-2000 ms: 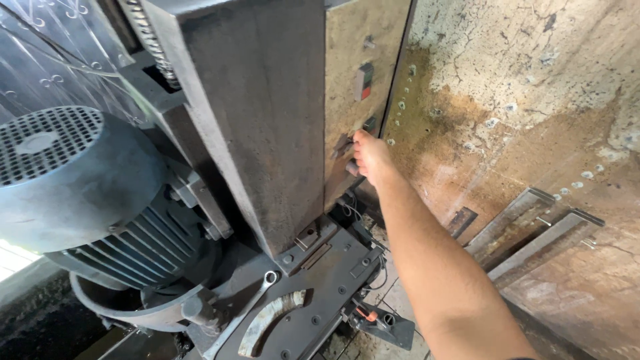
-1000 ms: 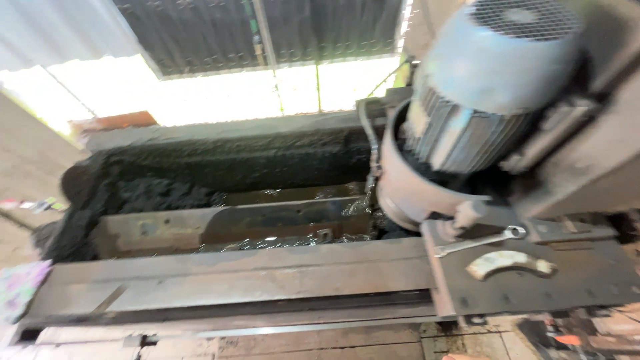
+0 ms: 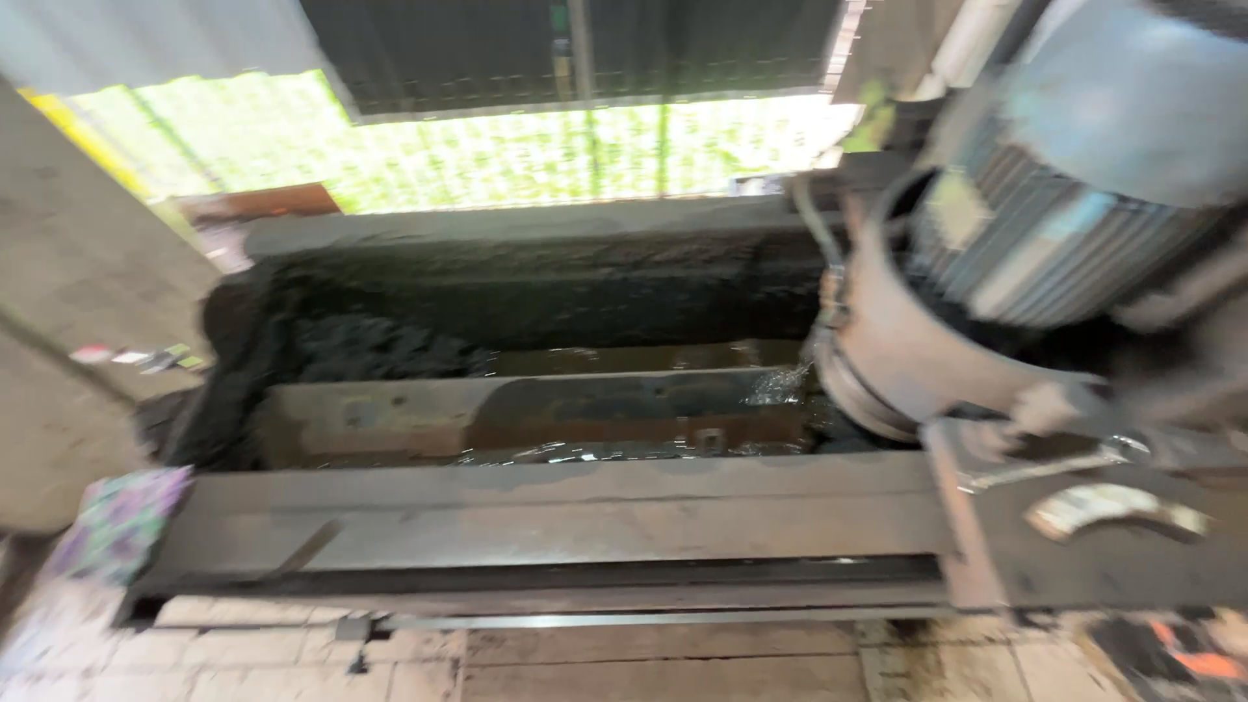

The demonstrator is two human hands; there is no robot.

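Observation:
Neither my left hand nor my right hand is in view. At the right stands a large electric motor [image 3: 1121,127] with a finned body, set in a round metal housing [image 3: 936,341]. Water splashes beside the housing onto a long metal bar [image 3: 390,414] lying in the dark, wet trough of the machine. A combination wrench [image 3: 1043,466] and a curved, pale segment [image 3: 1116,509] rest on the flat metal plate [image 3: 1082,565] in front of the motor. The picture is blurred.
A long metal rail [image 3: 546,517] runs along the trough's near side. Patterned cloth [image 3: 127,522] hangs at its left end. Behind are dark sheeting [image 3: 575,58] and a bright opening. Tiled floor [image 3: 546,673] shows in front, with orange-coloured items [image 3: 1204,663] at the lower right.
Two seconds ago a hand was at the controls on the machine's column; it has left the view. The view has swung left from the column to the trough.

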